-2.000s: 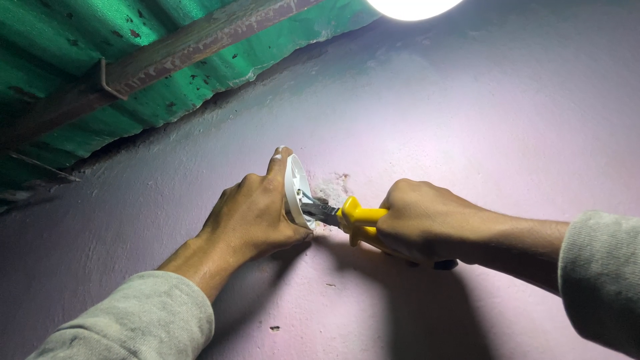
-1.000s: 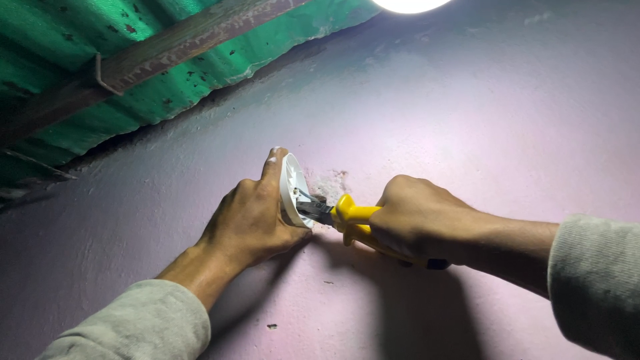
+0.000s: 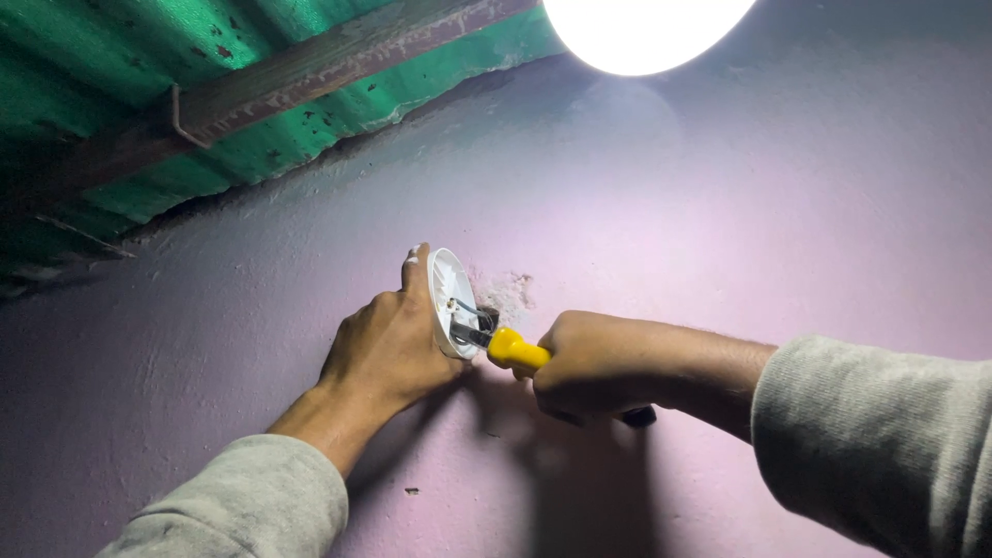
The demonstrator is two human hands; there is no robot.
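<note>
My left hand (image 3: 387, 341) grips a round white plastic fixture base (image 3: 443, 283) from its far side, tilted away from the pink wall. Its open back faces right and shows ribs and a screw terminal. A dark wire (image 3: 467, 307) runs between the base and a hole (image 3: 490, 318) in the wall. In my right hand (image 3: 604, 364) are pliers with yellow handles (image 3: 518, 350). Their metal jaws (image 3: 470, 335) reach inside the lower part of the base; what they touch there cannot be made out. Black handle ends show below my right hand.
Chipped plaster (image 3: 511, 298) surrounds the hole in the pink wall (image 3: 659, 256). A bright round lamp (image 3: 647, 31) is at the top. Green corrugated roofing (image 3: 325, 116) and a brown metal beam (image 3: 271, 81) slope across the upper left. My hands cast shadows below them.
The pliers have turned, and the yellow handle looks narrower and slants more downward to the right. The open back of the base and the wire show more plainly than before.
</note>
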